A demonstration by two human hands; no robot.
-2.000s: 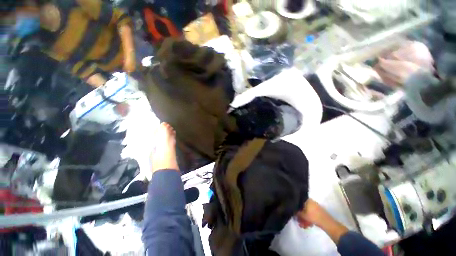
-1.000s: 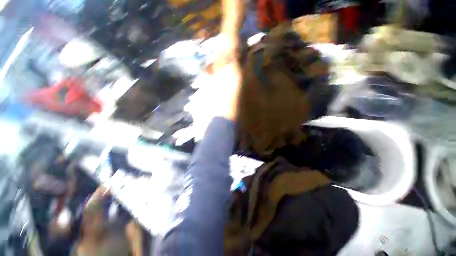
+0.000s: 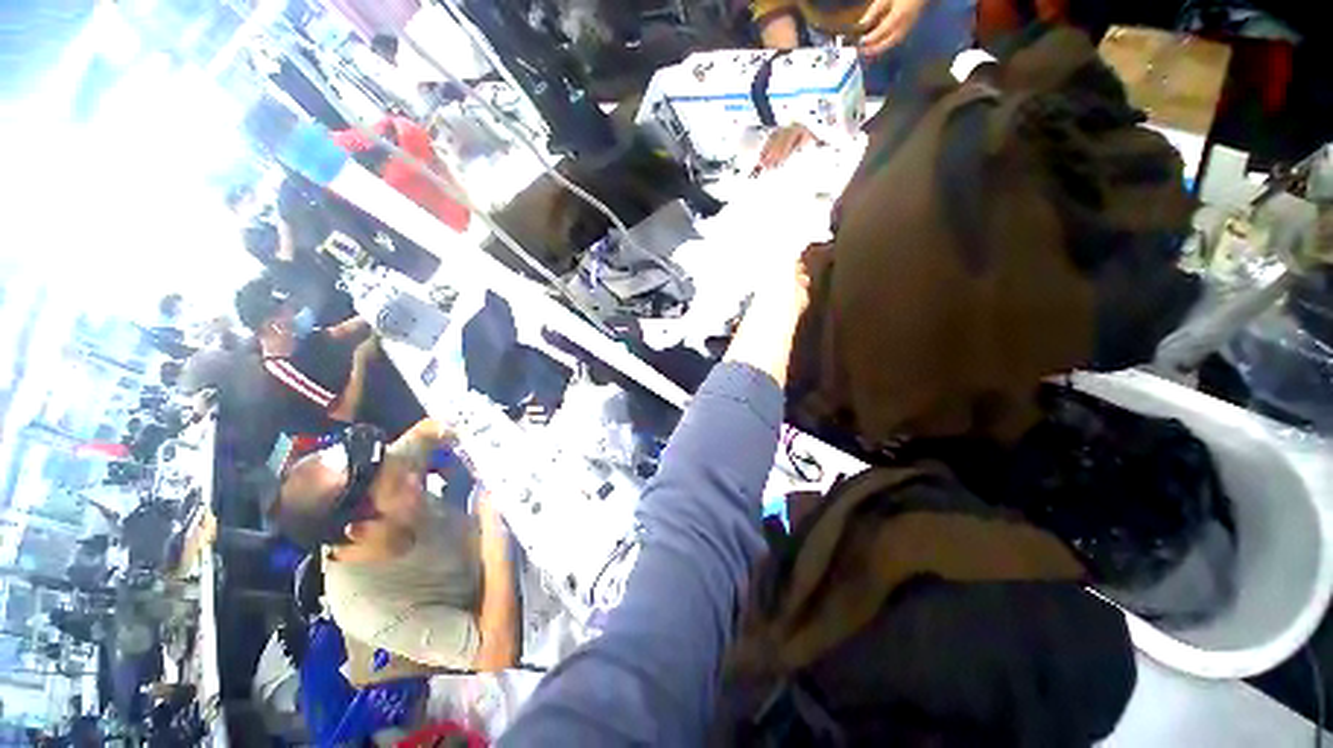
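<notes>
A large brown-black bundle of cut pieces fills the right half of the view, gathered at its middle. Its upper lobe (image 3: 950,278) bulges above and its lower lobe (image 3: 950,628) lies nearest me. My left hand (image 3: 800,297) is at the left edge of the upper lobe, touching it. The hand is small and partly washed out by glare, and its fingertips are not clear, so its grip cannot be told. My right hand is not in view.
A white oval table bin (image 3: 1286,541) with shiny dark material is right of the bundle. A white machine with blue trim (image 3: 760,95) is above. A person's hand (image 3: 889,21) is beyond it. A person in a khaki shirt (image 3: 417,585) sits at tables on the left. A carton (image 3: 1165,76) is upper right.
The view has swung left, bringing the seated people and left-hand tables in. The bundle now appears farther right and larger. My right hand, seen two seconds ago, is out of view.
</notes>
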